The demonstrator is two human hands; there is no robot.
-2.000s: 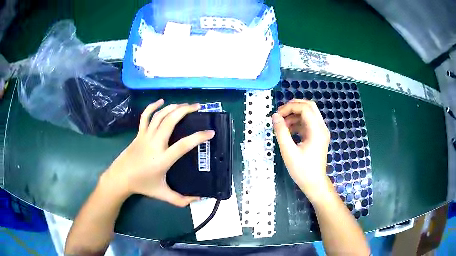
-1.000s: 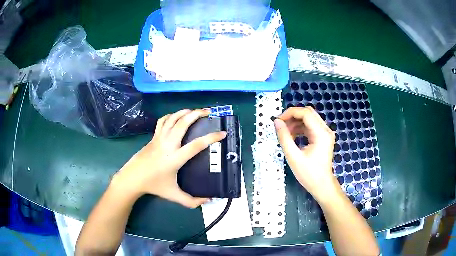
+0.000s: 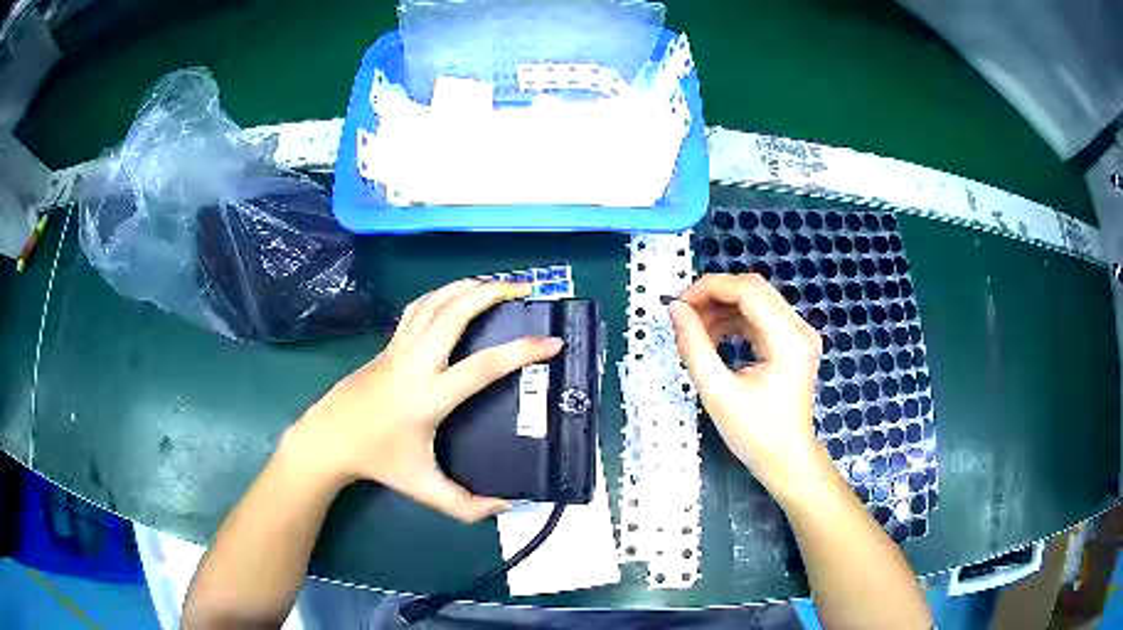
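The black device unit (image 3: 499,431) stands tilted over the white label sheet (image 3: 560,550), its small white label and a narrow side with a round light mark showing. Its cable runs down to the bench's front edge. My left hand (image 3: 394,394) grips the housing from the left, index finger across its face, thumb at its lower edge. My right hand (image 3: 754,369) is right of the unit, over the dot sticker strips (image 3: 659,492) and the black pad sheet (image 3: 862,369). Its thumb and index finger are pinched, with a small dark dot at the tips.
A blue plastic bin (image 3: 523,219) with white sticker pieces (image 3: 530,154) and a translucent sheet (image 3: 530,43) stands behind the work. A crumpled clear bag of dark parts (image 3: 289,265) lies at the left. A pale strip (image 3: 862,179) runs across the green bench behind the pad sheet.
The unit has tilted since the first frame, so its narrow side and round mark now show. Both hands keep nearly the same poses. The view has shifted slightly.
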